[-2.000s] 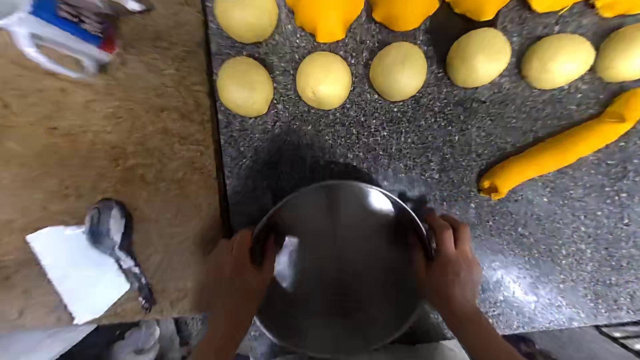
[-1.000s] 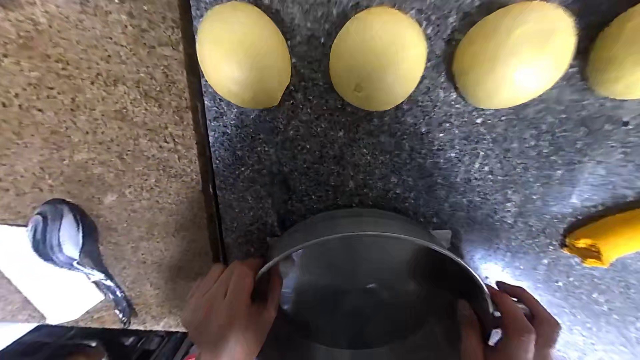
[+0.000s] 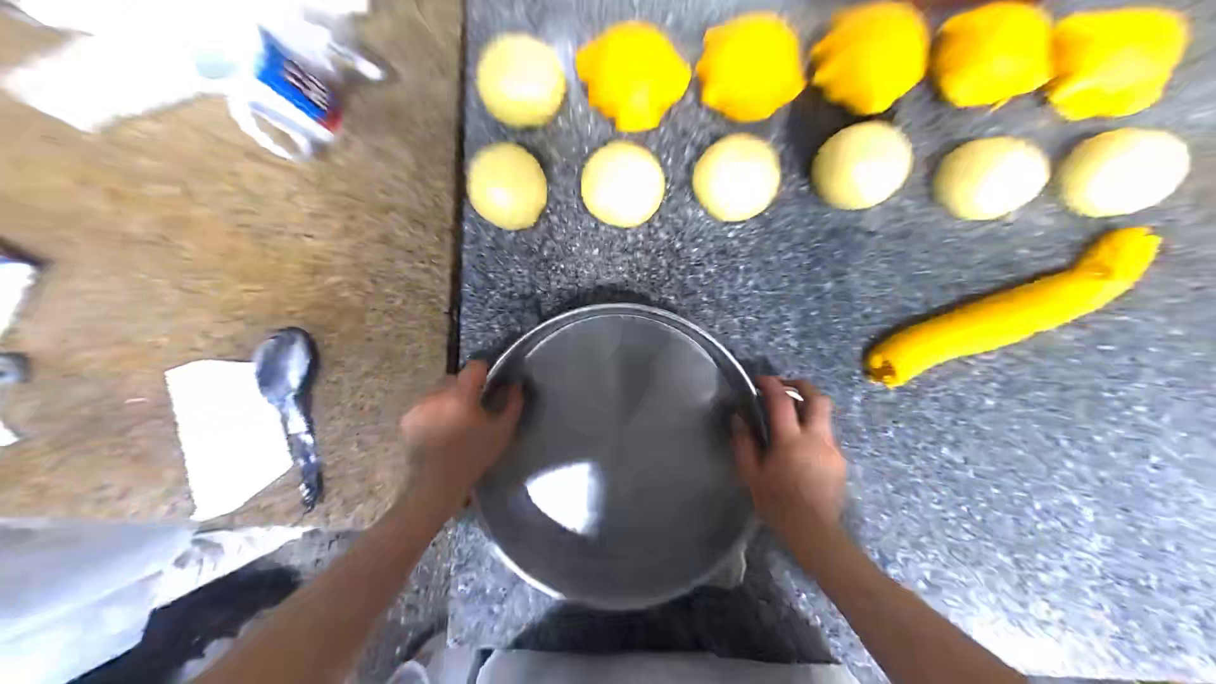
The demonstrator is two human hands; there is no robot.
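Observation:
A large round metal pan or bowl [image 3: 627, 418] lies at the front edge of the grey speckled counter, its inside bare and shiny. My left hand [image 3: 465, 418] grips its left rim, thumb inside. On the opposite rim, my right hand [image 3: 793, 442] has the same hold and wears a ring. Beyond the pan stands a row of pale yellow dough balls [image 3: 622, 183], with orange-yellow dough pieces [image 3: 635, 76] behind them. A long orange-yellow dough roll [image 3: 1012, 318] lies slanting to the right of the pan.
The brown stone counter [image 3: 380, 237] adjoins at left, with a dark seam between. On it are a dark spoon [image 3: 288, 380] partly over a white paper [image 3: 228, 437], and a white container with a blue and red label [image 3: 294, 90] farther back.
Both hands have kept hold of the pan rim. Its tilt relative to the view has changed, and its inside now faces the camera. The view swung closer, then back out.

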